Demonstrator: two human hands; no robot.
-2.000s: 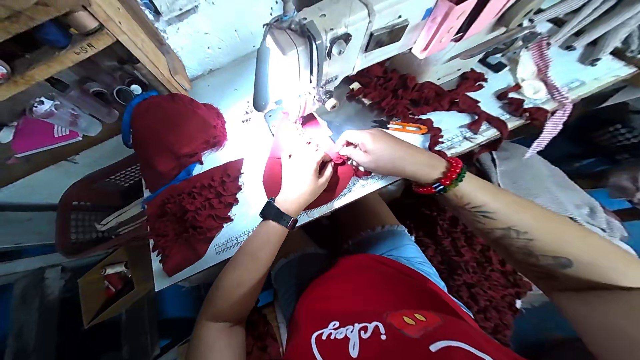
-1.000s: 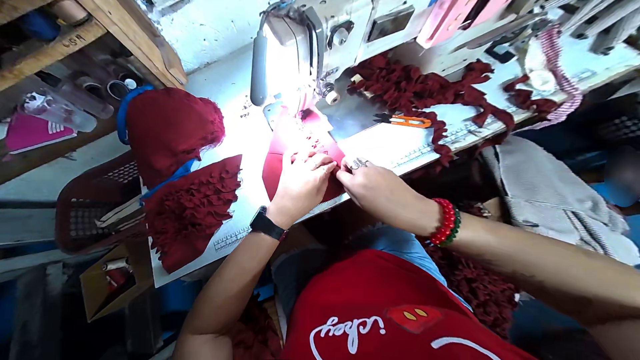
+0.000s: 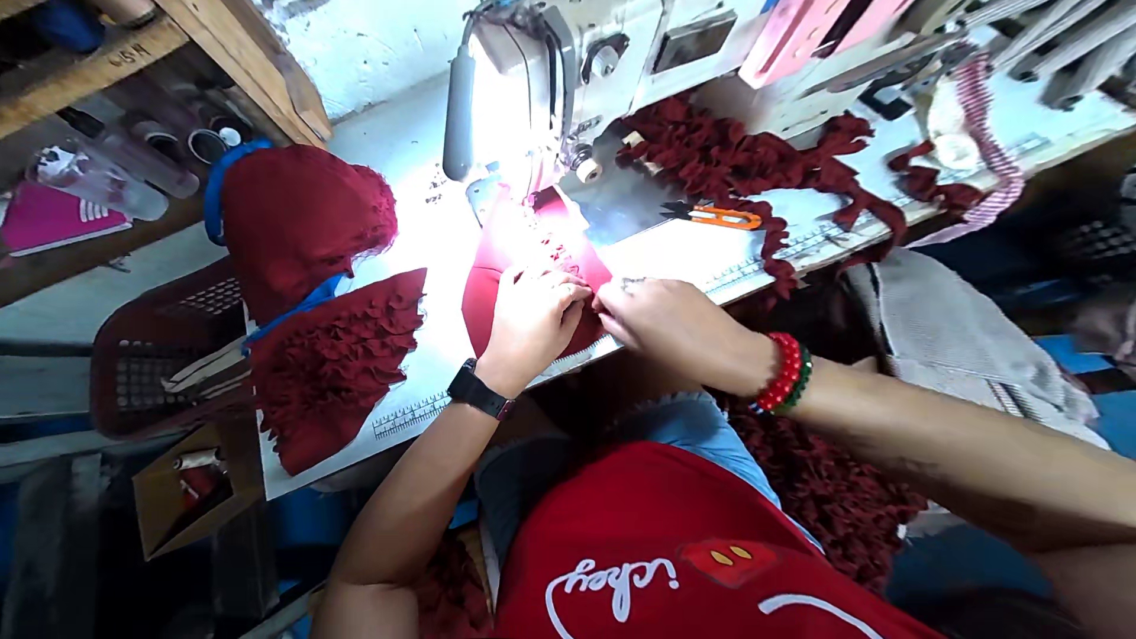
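Observation:
A dark red fabric piece (image 3: pixel 484 302) lies on the sewing machine's bed, its upper end under the bright lit needle area of the sewing machine (image 3: pixel 612 62). On it rests my left hand (image 3: pixel 537 319), wrist in a black watch, with fingers bent at the cloth's lower part. My right hand (image 3: pixel 657 324), with red and green beads at the wrist, pinches the fabric's right edge close beside the left fingertips. Glare hides the needle and presser foot. Orange-handled thread snips (image 3: pixel 723 217) lie to the right, near ruffled dark red strips (image 3: pixel 737 151).
Ruffled red fabric (image 3: pixel 337 382) and a red piece with blue edging (image 3: pixel 293 222) lie at the left, by a plastic basket (image 3: pixel 115 355). A box with thread spools (image 3: pixel 191 532) sits below. Grey cloth (image 3: pixel 967 328) hangs at the right, and a striped ribbon (image 3: pixel 985 133) lies behind.
Both hands stay at the red fabric by the machine. My right hand has moved slightly down and right from its place two seconds ago.

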